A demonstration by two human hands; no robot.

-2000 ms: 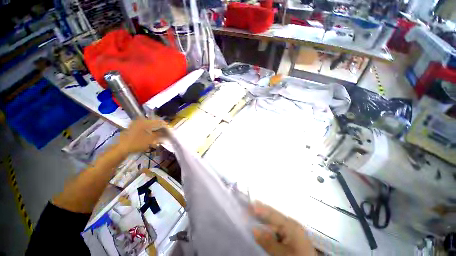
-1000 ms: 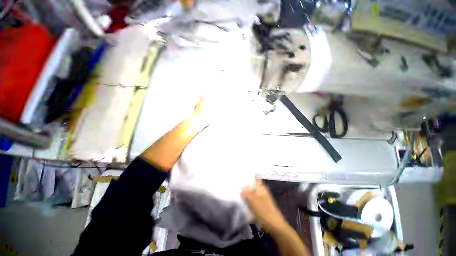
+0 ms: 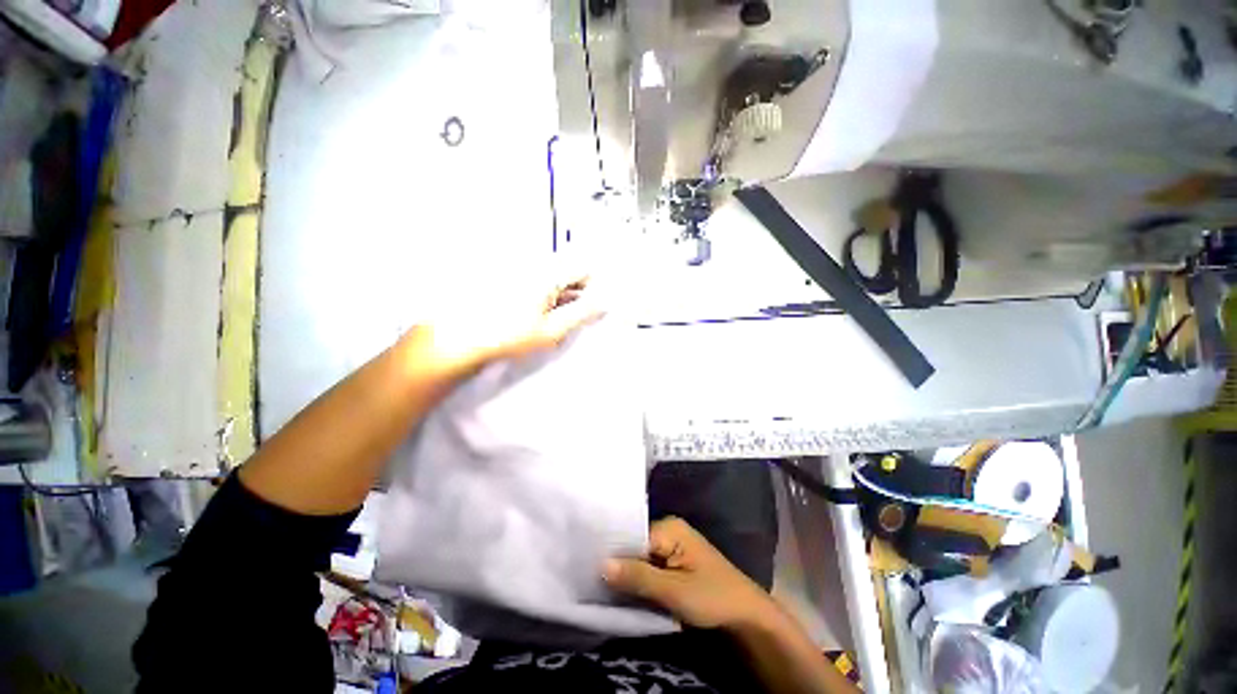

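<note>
A pale grey garment piece [image 3: 522, 495] hangs over the table's front edge towards the lap; its upper part is washed out by the lamp. My left hand [image 3: 509, 332] lies on its upper part, left of and below the presser foot [image 3: 695, 224]; its fingertips are partly lost in glare. My right hand [image 3: 678, 576] pinches the piece's lower right edge between thumb and fingers, below the table edge. The white sewing machine head [image 3: 868, 82] is at the upper right. Whether the fabric reaches the presser foot cannot be told.
Black-handled scissors [image 3: 923, 251] and a dark flat strip [image 3: 841, 292] lie right of the needle. A printed scale [image 3: 760, 441] runs along the front edge. A side bin [image 3: 868, 610] holds white rolls [image 3: 1020, 491]. Yellow-edged pale boards [image 3: 170, 271] lie at the left.
The view has shifted closer to the needle area. My left hand remains on the fabric's upper part. My right hand still holds the lower right edge, and the piece is spread flatter.
</note>
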